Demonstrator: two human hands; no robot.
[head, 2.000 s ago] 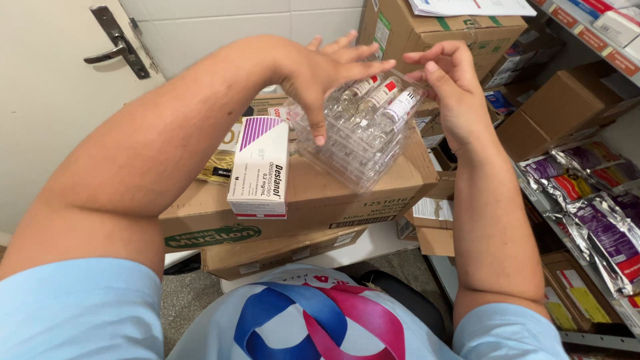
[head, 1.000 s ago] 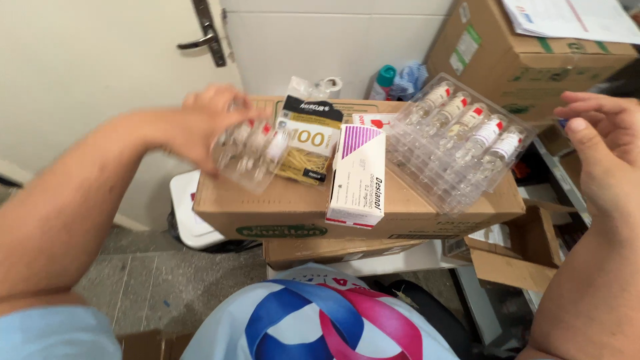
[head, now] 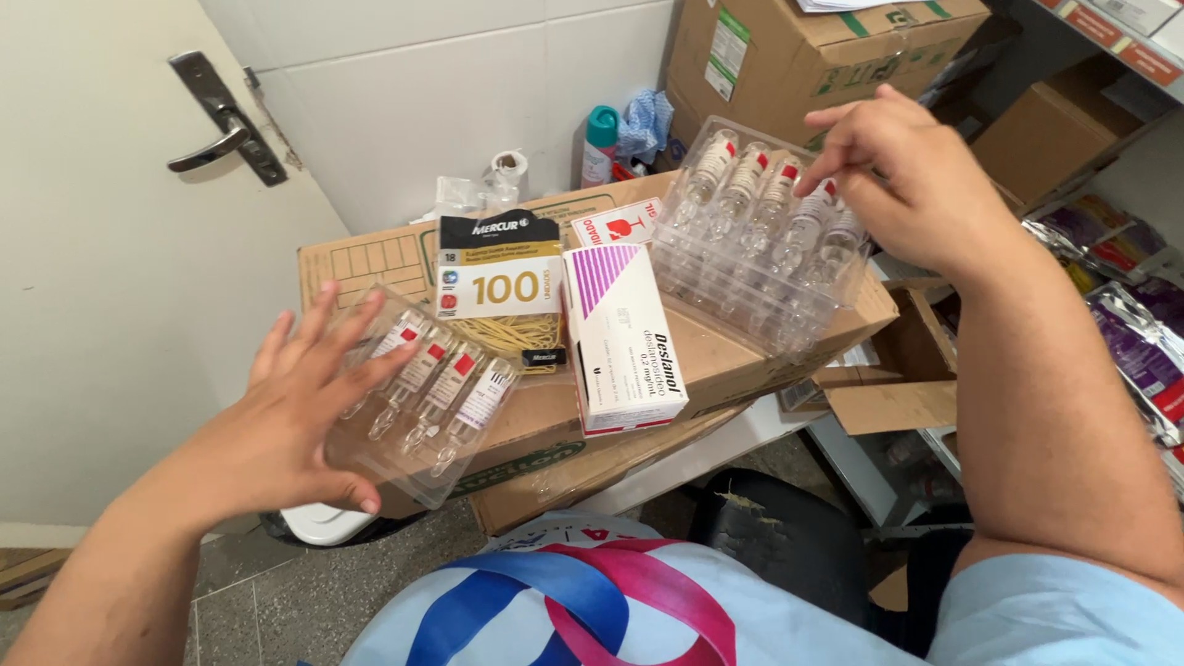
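Over the left end of a cardboard box (head: 518, 421), my left hand (head: 296, 412) is spread, its fingers over the edge of a clear plastic tray (head: 421, 393) of glass ampoules; whether they touch is unclear. My right hand (head: 893, 176) hovers with bent fingers at the upper right of a stack of clear ampoule trays (head: 749, 245); contact cannot be told. The ampoules carry white labels with red marks. Between the trays lie a white and purple Deslanol medicine carton (head: 624, 338) and a Mercur bag of yellow rubber bands (head: 504, 296).
Behind the box stand a teal-capped spray can (head: 599, 148), a blue-white cloth (head: 645, 125) and a small roll (head: 509, 168). A larger carton (head: 814, 55) is at the back right. Shelves with foil packets (head: 1138, 342) line the right side, and a black chair seat (head: 777, 536) is below.
Two seconds ago both hands were at the stacked trays. The small ampoule tray, held in my left hand one second ago, now lies at the box's left end. My right hand has come nearer the stack.
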